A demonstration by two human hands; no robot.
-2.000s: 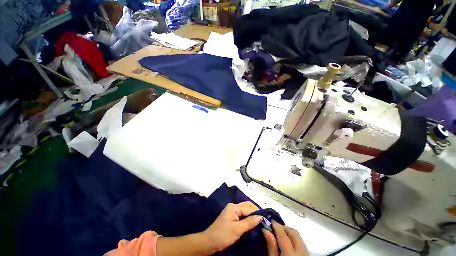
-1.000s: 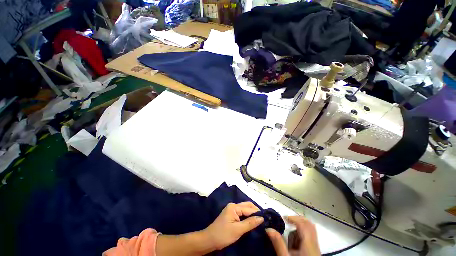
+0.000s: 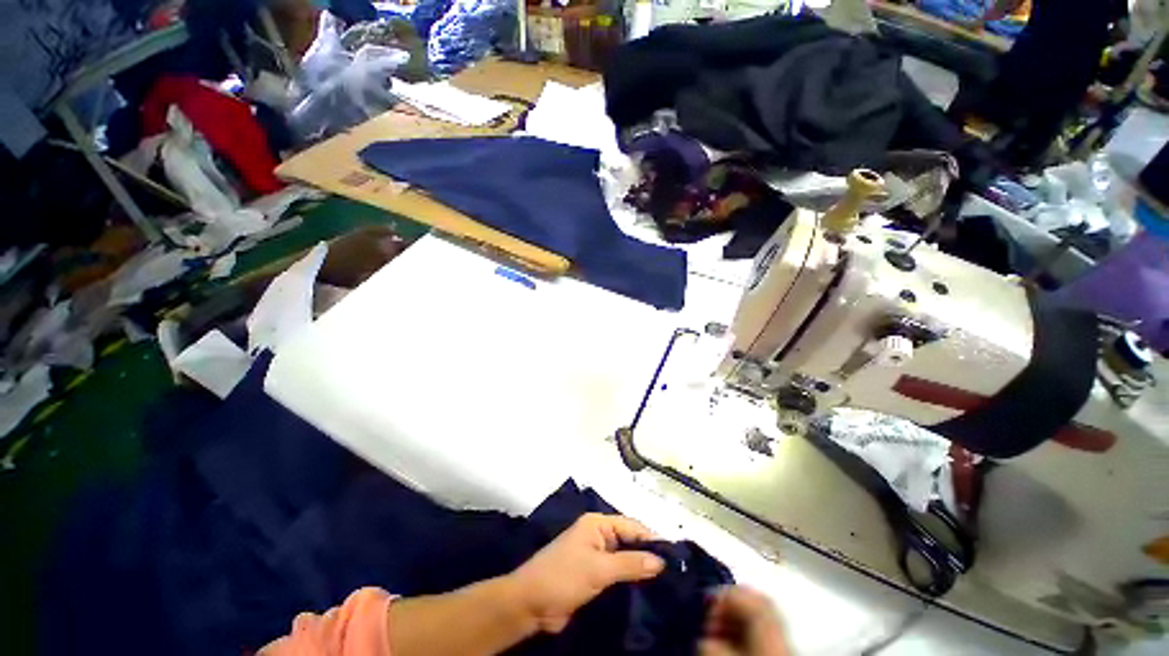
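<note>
A large navy garment (image 3: pixel 321 538) fills the lower left and lies over the near edge of the white table. My left hand (image 3: pixel 583 568) pinches a bunched part of it between thumb and fingers. My right hand (image 3: pixel 746 625) is at the bottom edge, just right of the bunched cloth, blurred and partly cut off. Its fingers look curled, but whether they hold cloth or a small tool cannot be told.
A cream sewing machine (image 3: pixel 897 333) stands at right, with black-handled scissors (image 3: pixel 933 551) and white scraps on its bed. A loose navy panel (image 3: pixel 538 205) and a tan strip (image 3: pixel 513 254) lie beyond. A dark cloth heap (image 3: pixel 782 90) is behind. An open carton is at left.
My right hand went from the cloth out to the right, then lower with its fingers curled. The bunched cloth has changed shape. My left hand keeps its pinch.
</note>
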